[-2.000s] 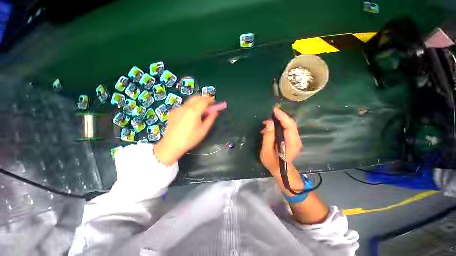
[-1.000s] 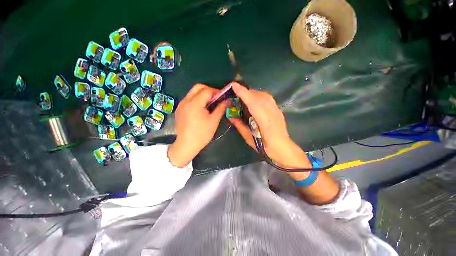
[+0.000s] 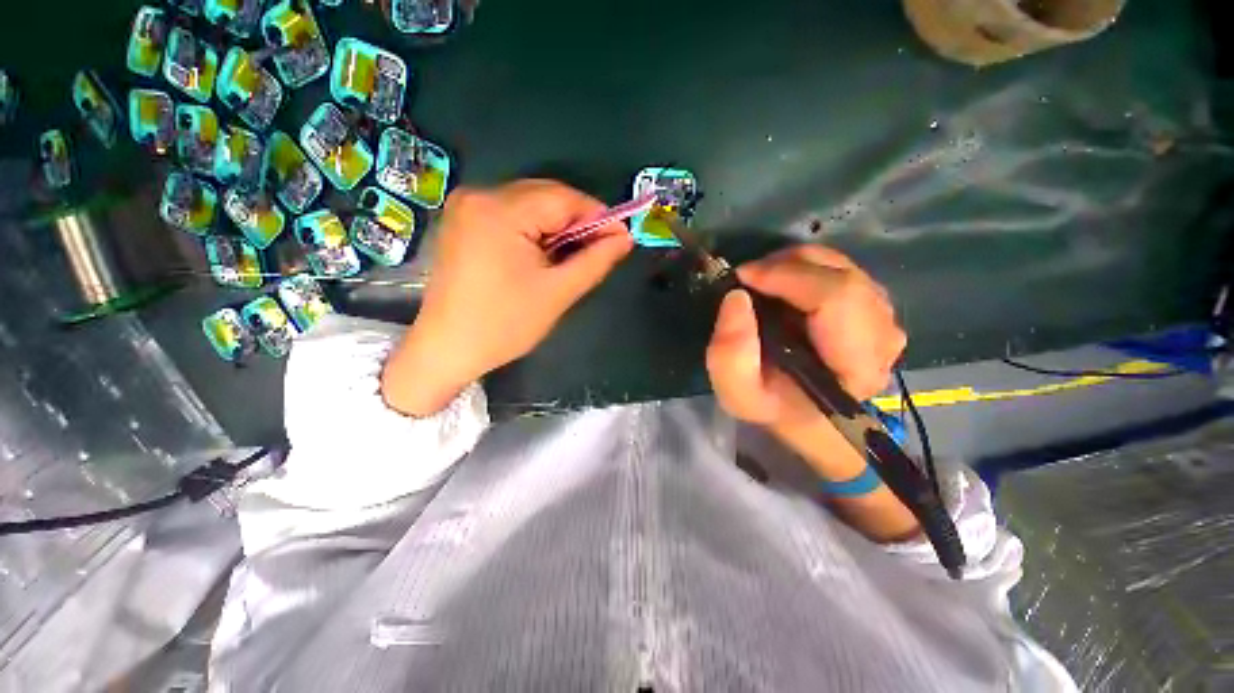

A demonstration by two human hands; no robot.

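A circuit board in a turquoise housing (image 3: pixel 660 203) lies on the dark green mat in front of me. My left hand (image 3: pixel 508 284) holds pink tweezers (image 3: pixel 596 226), and their tips are at the board's upper middle. My right hand (image 3: pixel 812 332) holds the black soldering iron (image 3: pixel 812 366) like a pen, its tip at the board's lower right edge. Whether the tip touches the board I cannot tell. A blue band (image 3: pixel 855 481) is on my right wrist.
Many turquoise-rimmed boards (image 3: pixel 284 169) cluster at the upper left. A solder spool (image 3: pixel 88 257) stands at the left edge, with a thin strand running right. A beige pot (image 3: pixel 1008 30) is cut off at the top right. A black cable (image 3: pixel 108 517) lies lower left.
My hands have moved apart from over the board, which now lies uncovered on the mat. The tweezers and iron now converge on it. The view has shifted, so the pot sits higher.
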